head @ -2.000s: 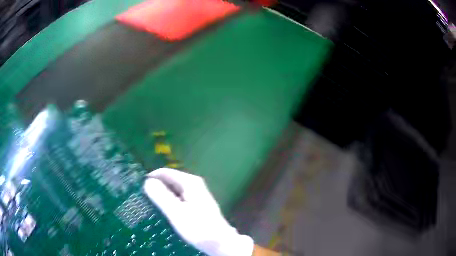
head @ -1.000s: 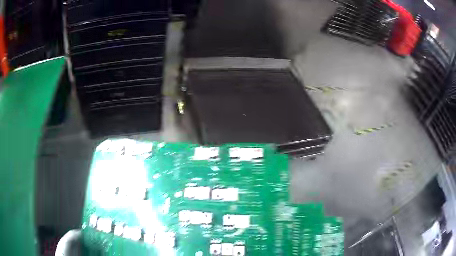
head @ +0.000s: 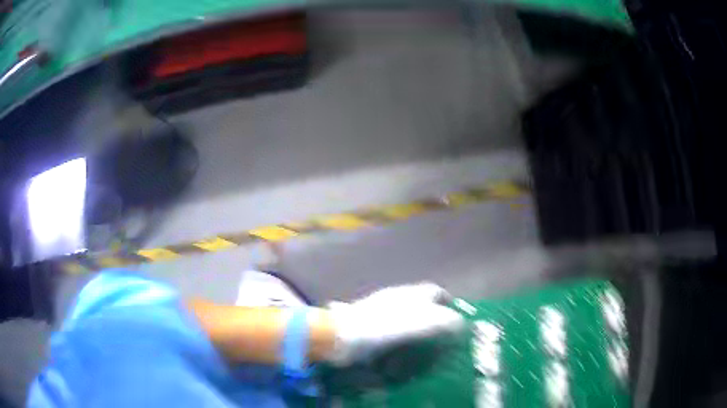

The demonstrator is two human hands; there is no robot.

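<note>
The green circuit board (head: 522,343) is at the bottom right, blurred and cut off by the lower edge. Its visible face shows rows of bright silvery patches. My left hand (head: 398,319), in a white glove, is closed on the board's upper left edge; the fingers are blurred. A light-blue wrist strap (head: 296,343) is around the wrist, below a light-blue sleeve (head: 131,343). My right hand is out of the picture.
Yellow-black floor tape (head: 347,222) crosses the grey floor. A green bench edge (head: 398,6) runs along the top. A red and black container (head: 227,60) is below it. Dark equipment (head: 610,167) stands at the right. A bright white panel (head: 57,207) is at the left.
The view has swung from the green mat past dark stacks to the floor tape. The board now shows at the bottom right. My left hand and forearm have come largely into view; my right hand has left it.
</note>
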